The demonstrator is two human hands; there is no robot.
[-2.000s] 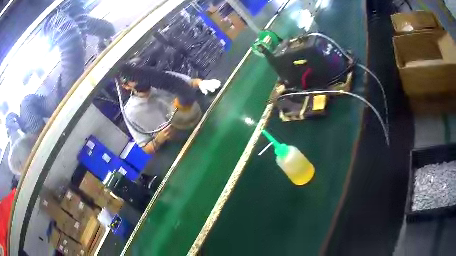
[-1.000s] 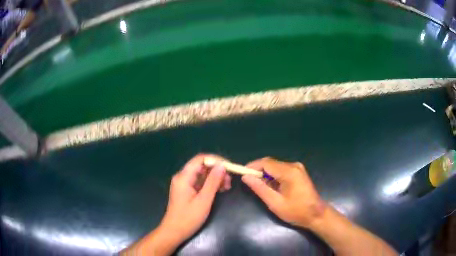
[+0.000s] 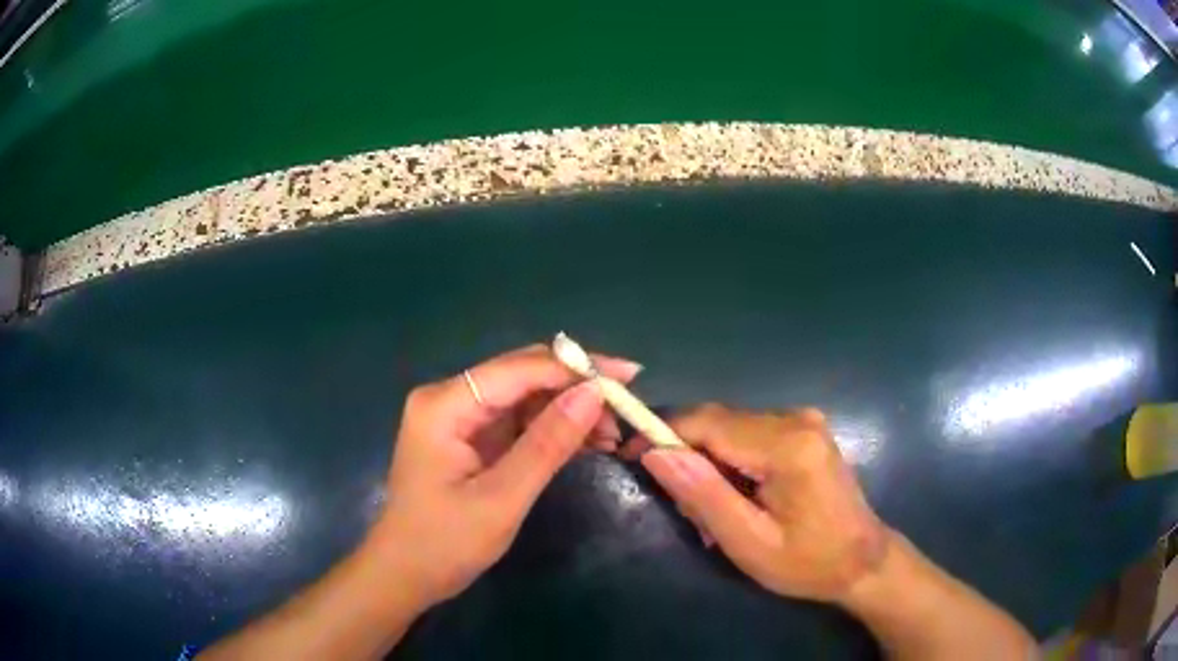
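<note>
A thin cream-coloured pen or brush [image 3: 640, 415] is held between both hands over the dark green bench [image 3: 723, 284]. Its pale rounded tip points up and to the left. My left hand [image 3: 485, 471], with a ring on one finger, pinches it near the tip between thumb and fingers. My right hand [image 3: 769, 497] grips its lower end between thumb and fingers. That end is hidden in the right hand.
A chipped cream rail [image 3: 556, 162] crosses beyond the hands, with the brighter green conveyor [image 3: 581, 65] behind it. A bottle with yellow liquid [image 3: 1152, 440] is cut off at the right edge. A small white stick [image 3: 1143, 258] lies at upper right.
Since one second ago, the pen has tilted more steeply, tip up, and its blue end is now hidden. The view has shifted; the rail appears higher. Two seconds ago no wearer's hand showed.
</note>
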